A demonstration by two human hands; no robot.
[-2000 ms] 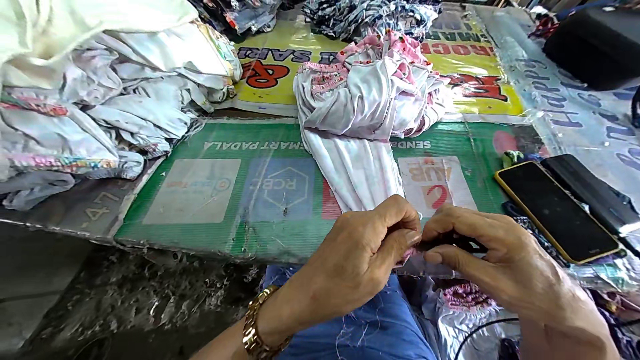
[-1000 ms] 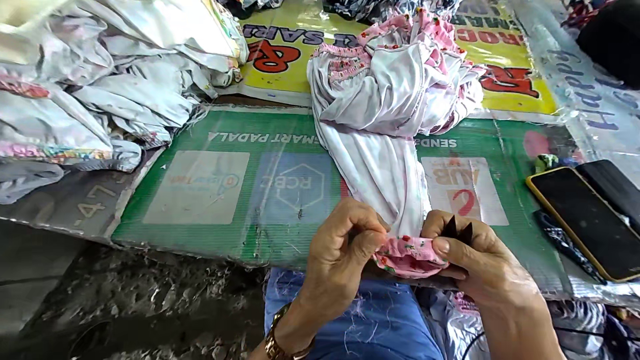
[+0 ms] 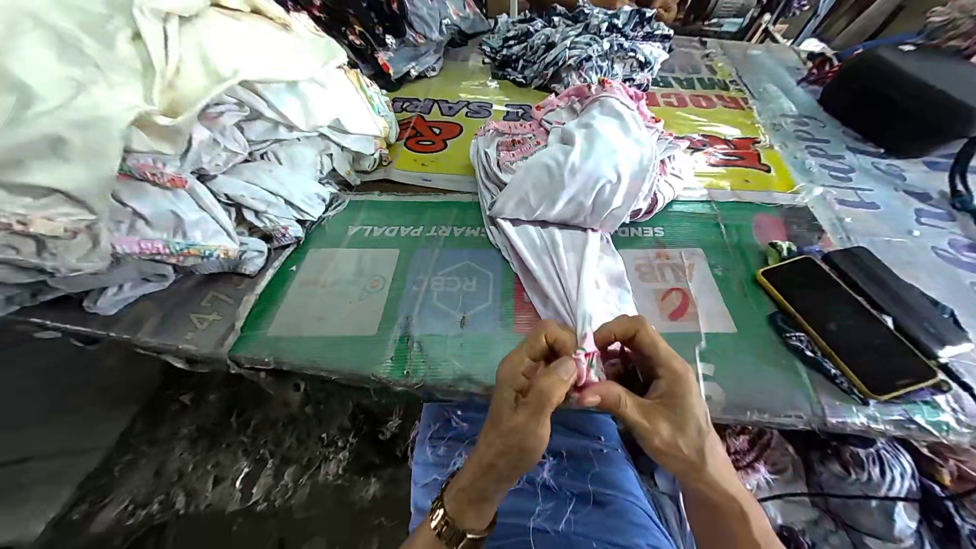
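A white garment with pink printed trim [image 3: 579, 168] lies on the table, its narrow end drawn toward me. My left hand [image 3: 537, 381] pinches the pink gathered edge at that end between thumb and fingers. On the other side of the same edge, my right hand [image 3: 648, 389] grips the fabric, its thumb below and its index finger above. The two hands nearly touch. Something dark shows faintly within my right hand, too shadowed to tell. A gold-coloured watch [image 3: 450, 522] is on my left wrist.
Whitish garments [image 3: 252, 160] are heaped at the left. A dark patterned fabric bundle [image 3: 576, 46] lies at the back. A yellow-edged phone [image 3: 850, 328] rests beside a black case [image 3: 900, 297] at the right, with a black object [image 3: 900, 99] behind. The table's printed green sheet [image 3: 358, 343] ends near my lap.
The pink edge, spread between my hands one second ago, is now bunched between my fingertips. My hands have come closer together. The dark pointed blades seen at my right hand are no longer plain.
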